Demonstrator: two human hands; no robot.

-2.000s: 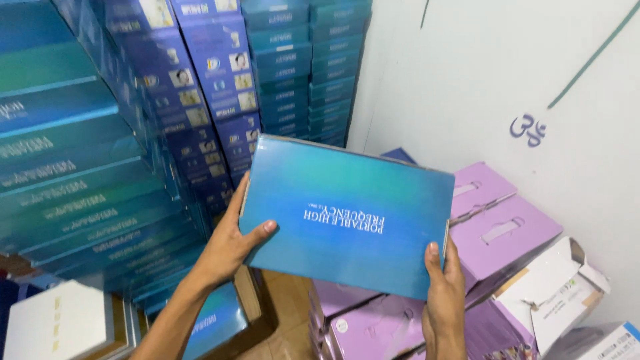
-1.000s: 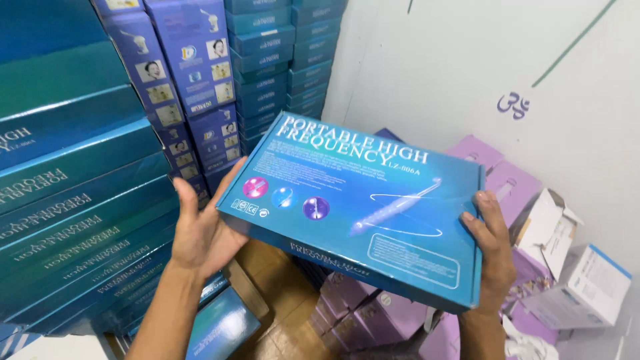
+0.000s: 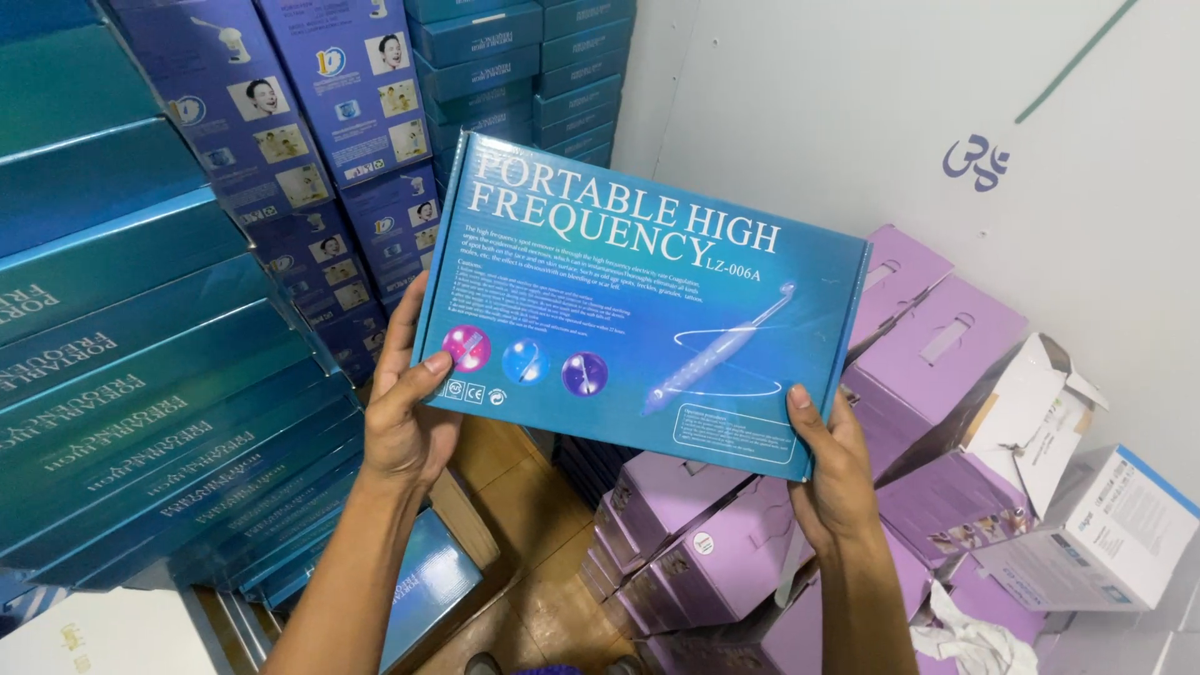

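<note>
A flat blue-green cardboard box [image 3: 619, 309] is held up in the middle of the view, tilted down to the right, its printed face toward me. The face shows a pen-shaped device, three round pictures and white writing. My left hand [image 3: 408, 403] grips the box's lower left corner, thumb on the face and fingers behind. At the lower right corner my right hand [image 3: 830, 450] holds it the same way. What the fingers do behind the box is hidden.
Stacks of similar teal boxes [image 3: 112, 394] rise at the left, beside purple-blue printed boxes [image 3: 366, 94]. Pink-purple cartons with handles [image 3: 937, 347] stand at the right, near a torn white carton [image 3: 1031, 422] and a white box [image 3: 1106, 534]. Tiled floor [image 3: 525, 525] shows below; a white wall is behind.
Two seconds ago the box showed a plainer face with upside-down lettering; it has been turned over. Since one second ago its front edge has tipped out of sight, and both hands still hold it.
</note>
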